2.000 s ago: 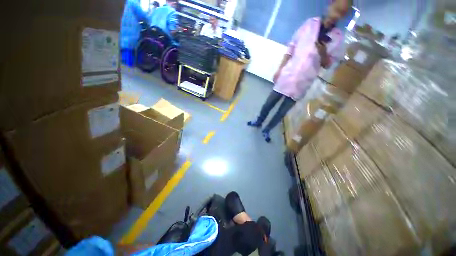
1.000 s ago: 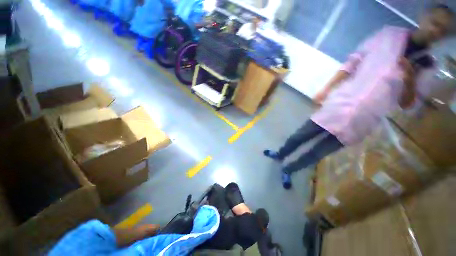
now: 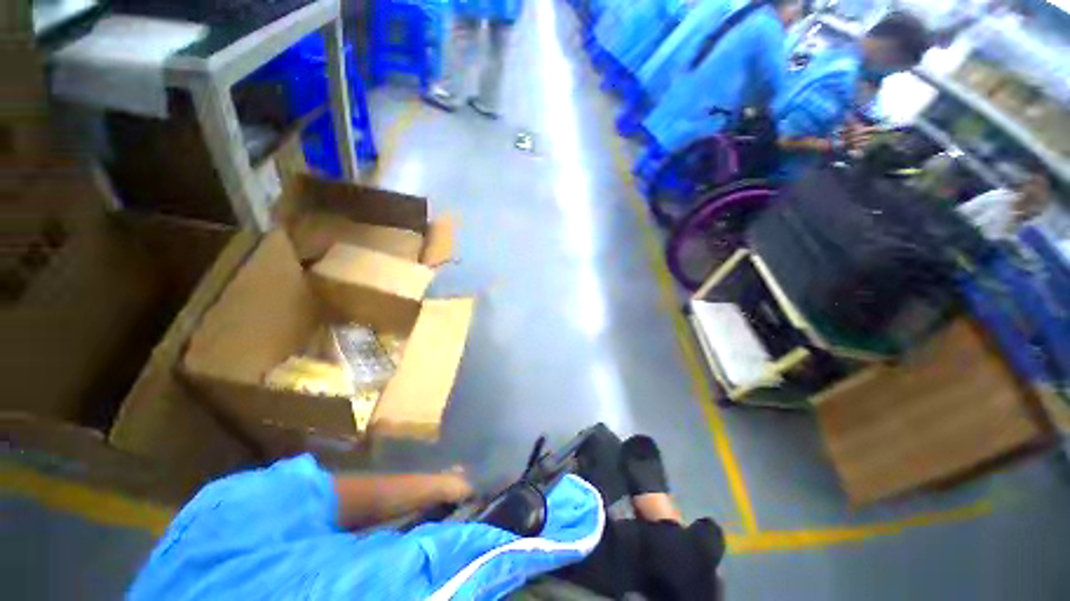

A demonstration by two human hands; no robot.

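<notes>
My left hand (image 3: 446,486) is small and blurred at the lower middle, at the end of a bare forearm below a blue sleeve. It lies by the black wheelchair armrest (image 3: 487,499); whether the fingers close on anything cannot be told. A blue garment with a white stripe (image 3: 569,522) covers part of my lap. My legs in black and a dark shoe (image 3: 642,463) point ahead. My right hand is out of the picture.
Open cardboard boxes (image 3: 405,370) stand at left, one holding clear and yellowish items, beside a white-framed table (image 3: 229,141). At right are a trolley (image 3: 737,340) with black trays, a brown box (image 3: 933,411), a purple-rimmed wheelchair (image 3: 704,241) and people in blue.
The view has swung left. The person in pink and the wrapped box stacks have left the picture. The trolley now shows farther right, and the table and more of the aisle have appeared.
</notes>
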